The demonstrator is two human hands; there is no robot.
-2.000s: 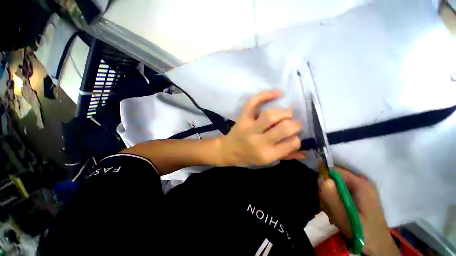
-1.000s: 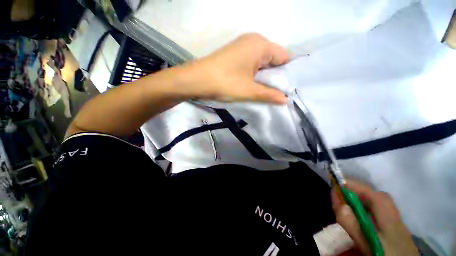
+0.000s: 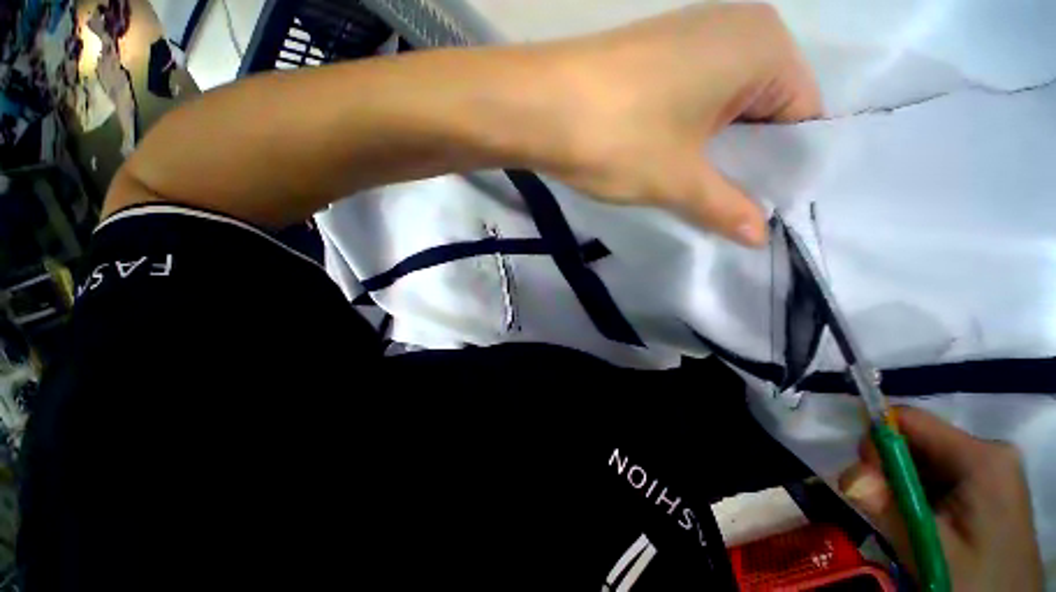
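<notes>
A white fabric panel [image 3: 903, 278] with a navy band [image 3: 984, 377] lies in front of me. A slit opening [image 3: 801, 318], dark inside, stands spread where it meets the band. My left hand [image 3: 695, 127] holds the panel's upper edge, thumb and fingers around it, just above the slit. My right hand [image 3: 961, 497] holds the scissors [image 3: 909, 497] by the handles, only the green loop showing clearly. The blades point up and left, with the tips at the slit's upper end near my left thumb. Fine dark stitch lines run beside the slit.
More white fabric [image 3: 434, 295] with crossing navy strips and a narrow slit lies left of the slit, under my left forearm. A dark slotted basket [image 3: 313, 35] is at the upper left. A red basket [image 3: 799, 557] is at the lower right. The pale table [image 3: 556, 17] is at the top.
My left hand has moved from beside the slit up to the panel's edge and now grips it. The slit is spread wider and shows dark inside. The scissors tips have reached its upper end.
</notes>
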